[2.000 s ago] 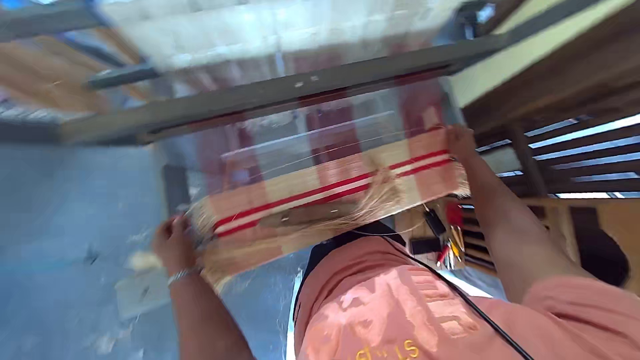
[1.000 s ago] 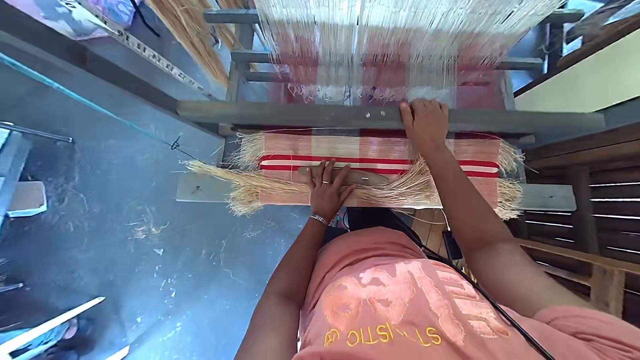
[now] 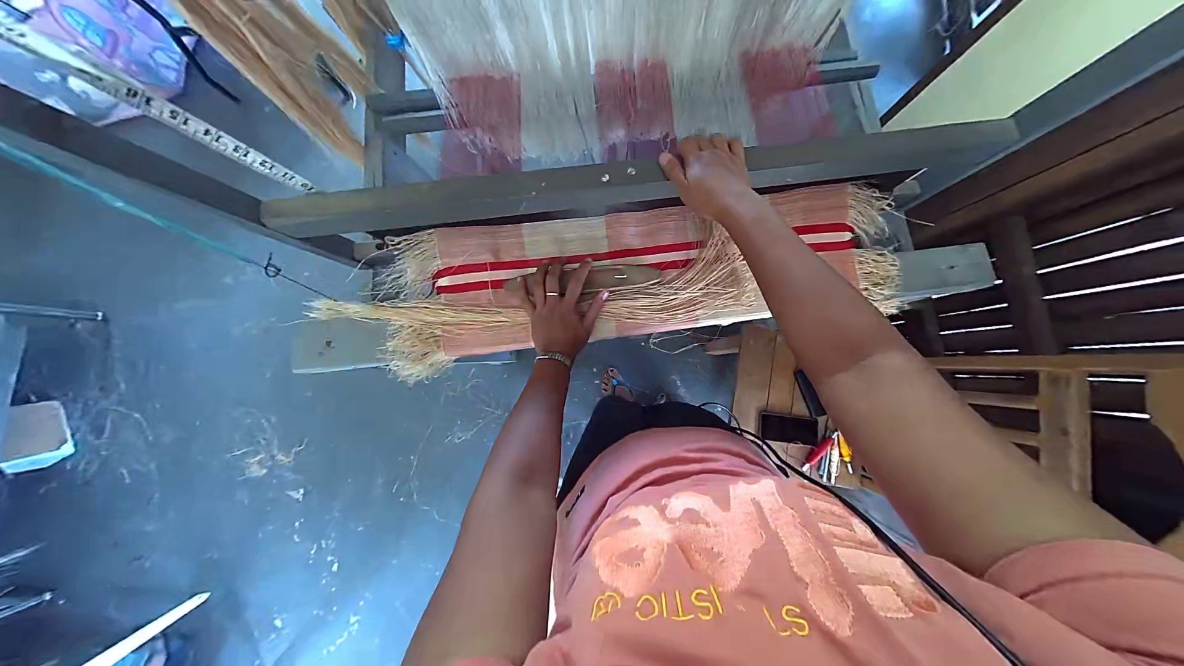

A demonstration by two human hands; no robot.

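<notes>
My left hand (image 3: 562,310) lies with spread fingers over a wooden weaving shuttle (image 3: 624,277) and a bundle of loose straw-coloured fibres (image 3: 481,314), on the woven cloth (image 3: 564,239); whether it grips the shuttle cannot be told. The cloth is pink and cream with red stripes and frayed edges. My right hand (image 3: 710,174) rests over the grey wooden beater beam (image 3: 499,196) of the loom, its fingers curled over the far edge. Beyond the beam stretch the pale and red warp threads (image 3: 634,102). Below the cloth runs the wooden breast beam (image 3: 948,270).
A teal cord (image 3: 120,196) runs to the loom at left, near a measuring tape (image 3: 199,129) along the frame. Long tan fibres (image 3: 277,69) hang at upper left. At right are a slatted wooden wall (image 3: 1101,277) and a wooden bench (image 3: 760,375) with several tools and a dark phone-like object.
Two seconds ago both hands were at the cloth's two ends. One second ago they had reached the shuttle and the beam, where they remain. The view has shifted and steadied.
</notes>
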